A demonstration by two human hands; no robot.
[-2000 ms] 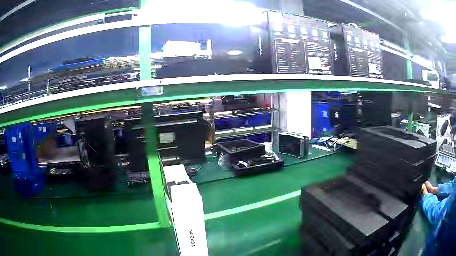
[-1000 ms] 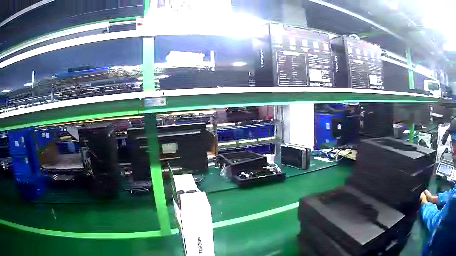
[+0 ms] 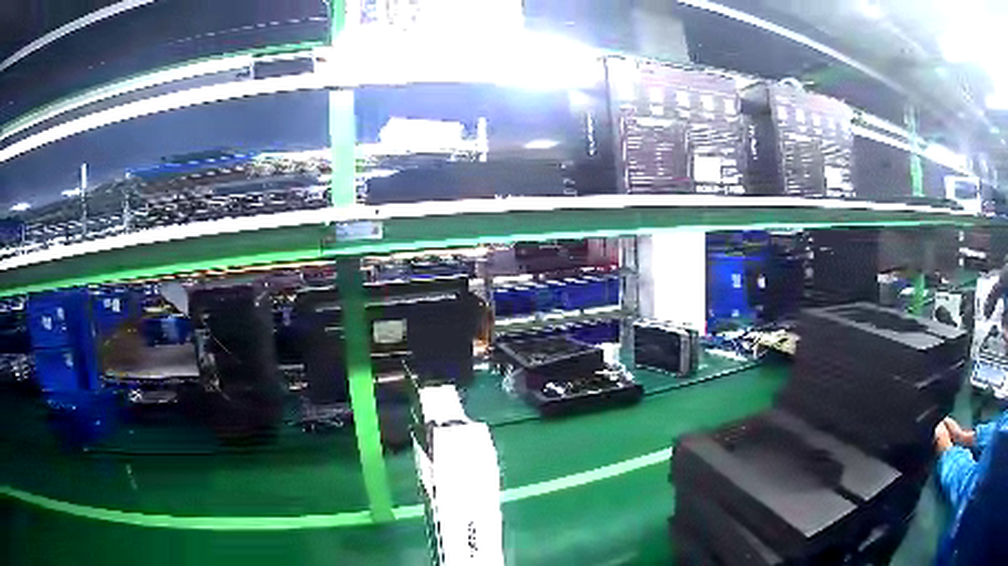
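Neither of my hands is in the picture. A narrow white box [image 3: 466, 486] with small dark lettering stands nearest in front of me, cut off by the bottom edge; its top looks uneven, perhaps with a flap up. To its right, black foam blocks [image 3: 790, 470] with shaped hollows are stacked in a lower pile. A taller stack of the same black foam [image 3: 873, 354] stands just behind it.
A green-and-white shelf [image 3: 531, 217] crosses above, bearing black printed cartons [image 3: 680, 127]. A green post [image 3: 361, 387] stands left of the white box. Beyond lie an open black case [image 3: 580, 376] and blue bins [image 3: 66, 343]. Another person's hands and blue sleeve [image 3: 959, 470] are at far right.
The view has shifted, so the white box, post and shelf sit slightly further right and the shelf lower than at first. Nothing has clearly been moved or taken hold of.
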